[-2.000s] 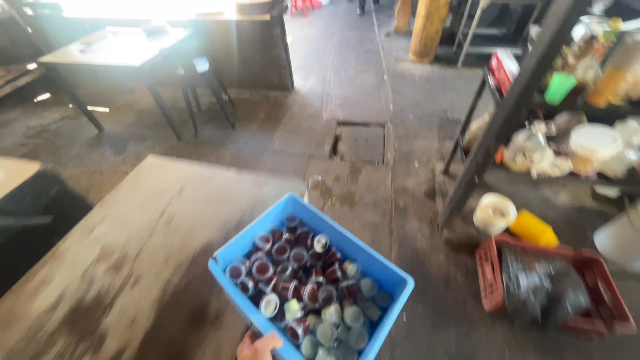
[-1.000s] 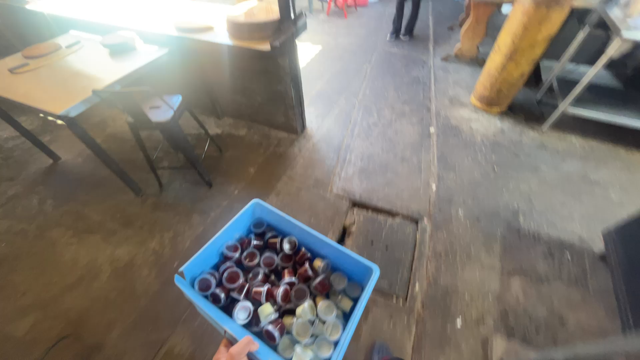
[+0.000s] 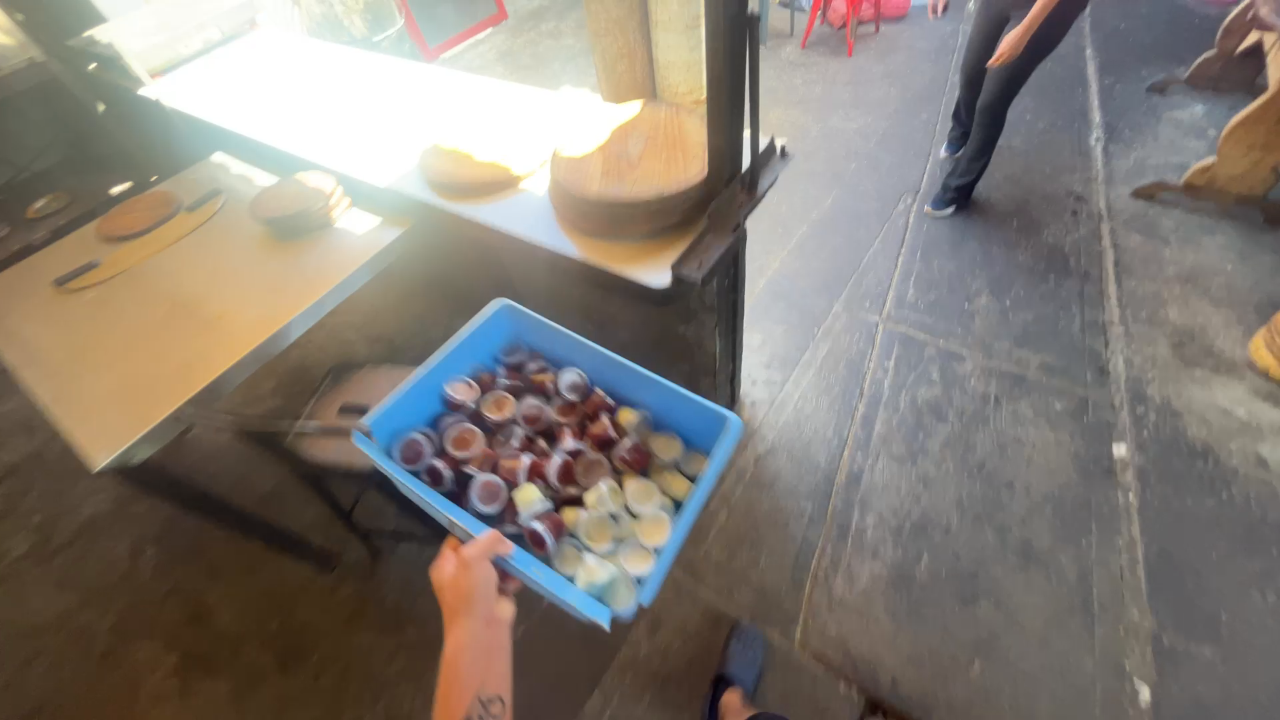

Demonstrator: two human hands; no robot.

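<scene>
My left hand (image 3: pixel 472 575) grips the near rim of a blue plastic bin (image 3: pixel 670 395), which is tilted and held above the floor in the middle of the view. Inside lie many small lidded plastic cups. Those with dark red contents (image 3: pixel 515 425) fill the far and left part, and those with pale or yellowish contents (image 3: pixel 625 525) gather at the near right corner. My right hand is not in view.
A table (image 3: pixel 190 330) at the left bears round wooden boards and a long board with dark handles. Beyond it, a counter (image 3: pixel 630 262) holds stacked round wooden boards (image 3: pixel 630 170). A stool (image 3: pixel 345 415) stands behind the bin. A person (image 3: pixel 985 100) stands on the walkway.
The view has moved forward and turned left, bringing the table, counter and person closer. My left hand still holds the bin. The floor hatch and red crate seen earlier are out of view.
</scene>
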